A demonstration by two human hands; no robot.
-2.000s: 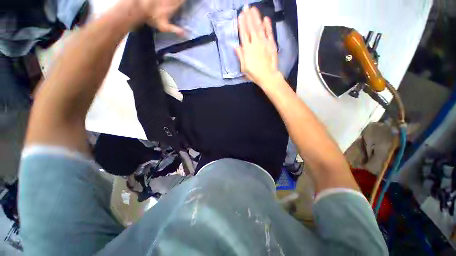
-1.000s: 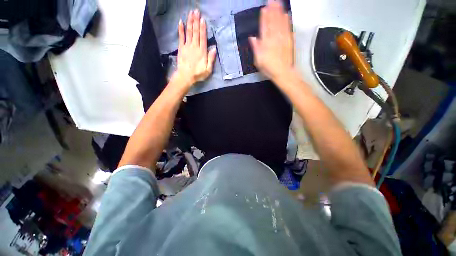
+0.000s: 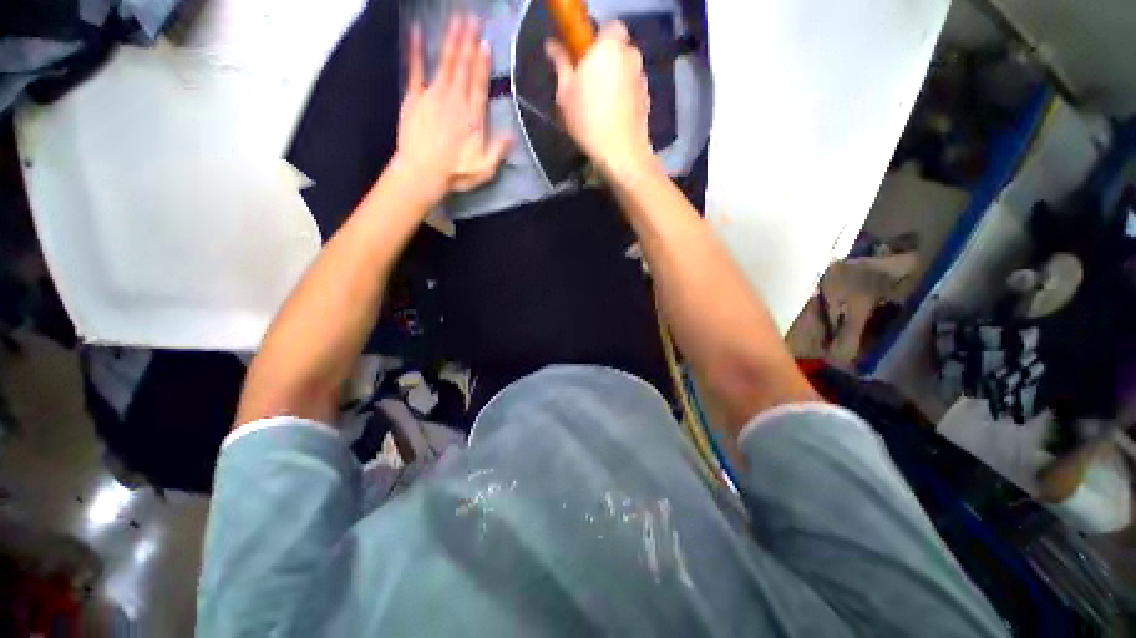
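Note:
A black garment [image 3: 536, 293] with grey interfacing [image 3: 508, 187] on its upper part lies on the white table and hangs over its front edge. My right hand [image 3: 607, 106] is closed on the orange handle of the steam iron [image 3: 544, 119]. The iron's dark plate rests on the grey area, and part of it is hidden by my hand. My left hand [image 3: 445, 119] lies palm down with fingers spread on the grey area, left of the iron. It is slightly blurred.
The white table cover [image 3: 175, 199] extends on both sides. Dark and grey cloth [image 3: 56, 44] is heaped at the upper left. Iron hoses [image 3: 698, 418] run down beside my right arm. Cloth pieces [image 3: 405, 430] lie below the table edge. A person's arm [image 3: 1074, 474] shows at the far right.
The iron has moved from the table's right side onto the grey area, and my right hand has taken hold of its handle. My left hand has stayed on the grey area, slightly further left.

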